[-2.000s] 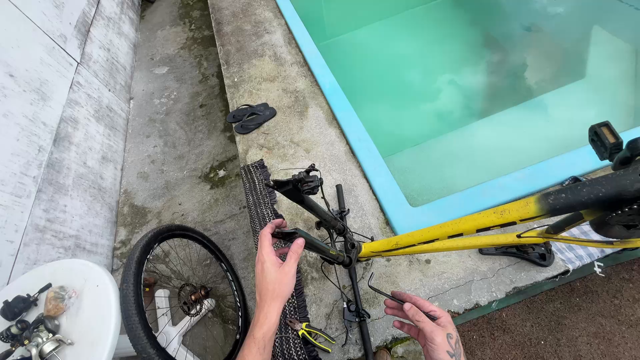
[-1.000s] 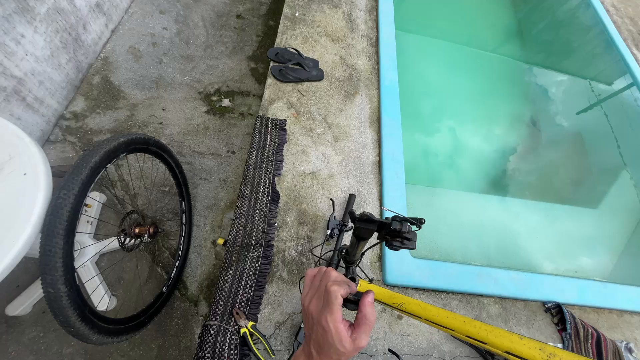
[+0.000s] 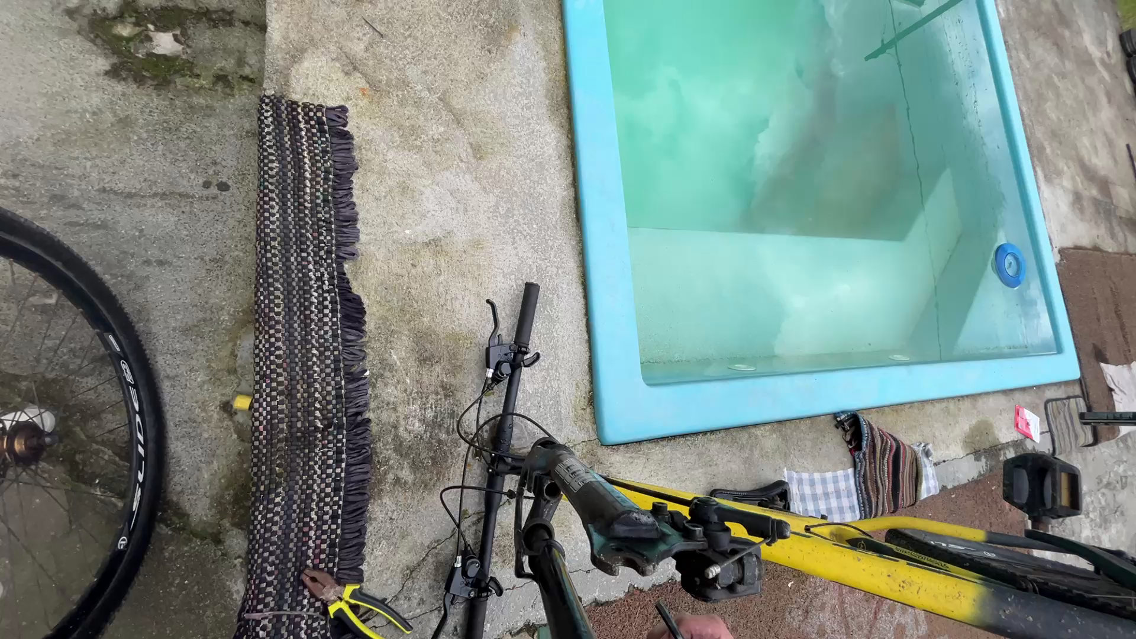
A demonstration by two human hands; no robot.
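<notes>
At the bottom edge, partly cut off, my right hand (image 3: 697, 628) holds a thin dark tool (image 3: 668, 619), of which only the end shows. My left hand is out of view. Just above the right hand is the black suspension fork (image 3: 612, 515) of a bicycle with a yellow frame (image 3: 825, 568). A brake caliper (image 3: 723, 572) sits by the fork's end, and no wheel is between the fork legs. The black handlebar (image 3: 499, 453), with brake levers and cables, lies low over the concrete, left of the fork.
A loose wheel (image 3: 146, 426) is at the left. Yellow-handled pliers (image 3: 351, 606) rest on a woven mat (image 3: 297, 355). A pool with a blue rim (image 3: 612, 355) lies beyond the bicycle. Folded cloths (image 3: 887, 470) and a pedal (image 3: 1043, 486) are at the right.
The left hand, on the fork area one second ago, is out of view. The right hand with its dark tool shows at the bottom edge. The view has shifted strongly.
</notes>
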